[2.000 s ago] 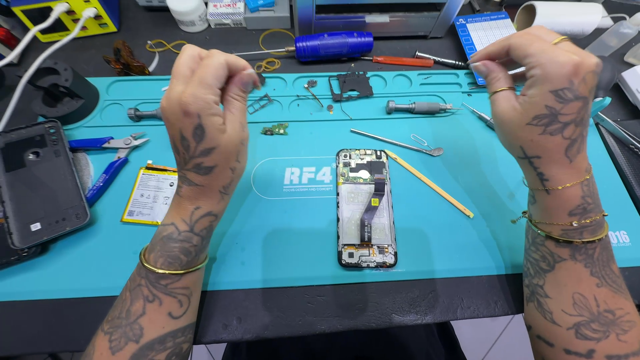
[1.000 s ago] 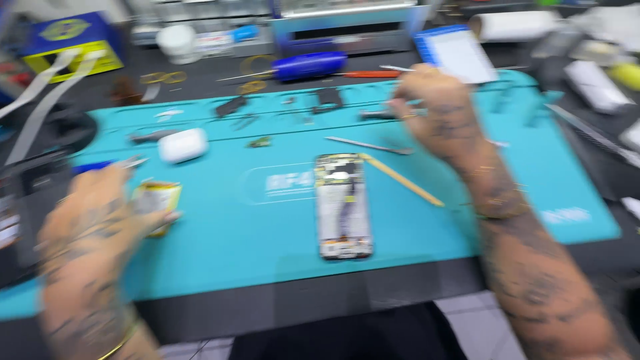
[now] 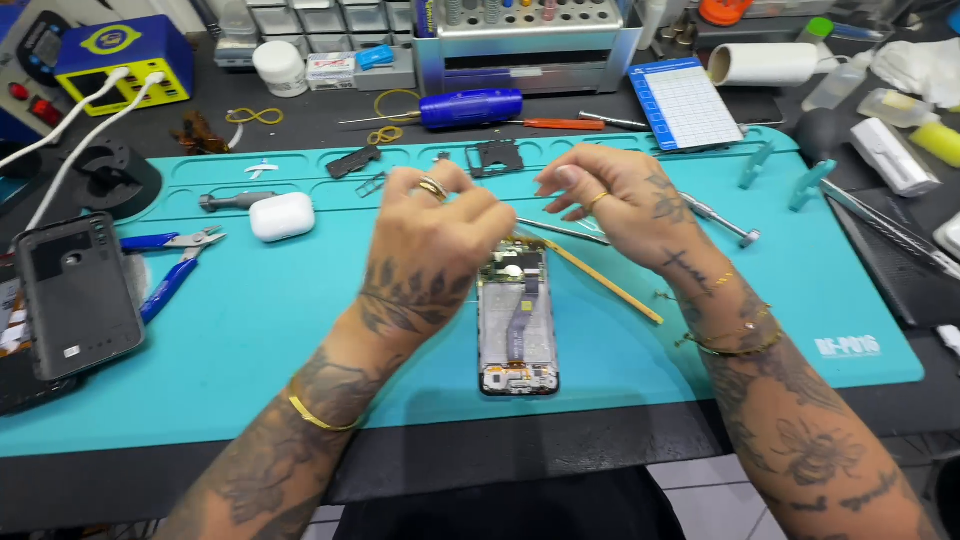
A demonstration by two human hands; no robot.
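An opened smartphone (image 3: 499, 330) lies on the teal repair mat (image 3: 300, 360), its circuit board and ribbon cable exposed. My left hand (image 3: 439, 232) is curled above the phone's upper left, back of the hand up; its fingertips are hidden, so what it holds cannot be told. To the upper right of the phone, my right hand (image 3: 615, 195) has bent fingers slightly apart, with nothing visible in them. Below it are a thin metal tool (image 3: 562, 230) and a yellowish stick (image 3: 604, 281). A screwdriver (image 3: 720, 217) lies beside the right wrist.
Blue-handled cutters (image 3: 176, 262), a white case (image 3: 282, 217) and a dark phone back cover (image 3: 79, 296) are at left. Small dark parts (image 3: 354, 161) sit in the mat's recesses. Behind are a blue-handled tool (image 3: 471, 109) and a blue-and-white pad (image 3: 686, 105). Tweezers (image 3: 892, 229) are at right.
My left hand has moved right, from the yellow-and-white battery at left to above the phone. That battery is no longer visible on the mat's left. My right hand's fingers were more closely bunched before.
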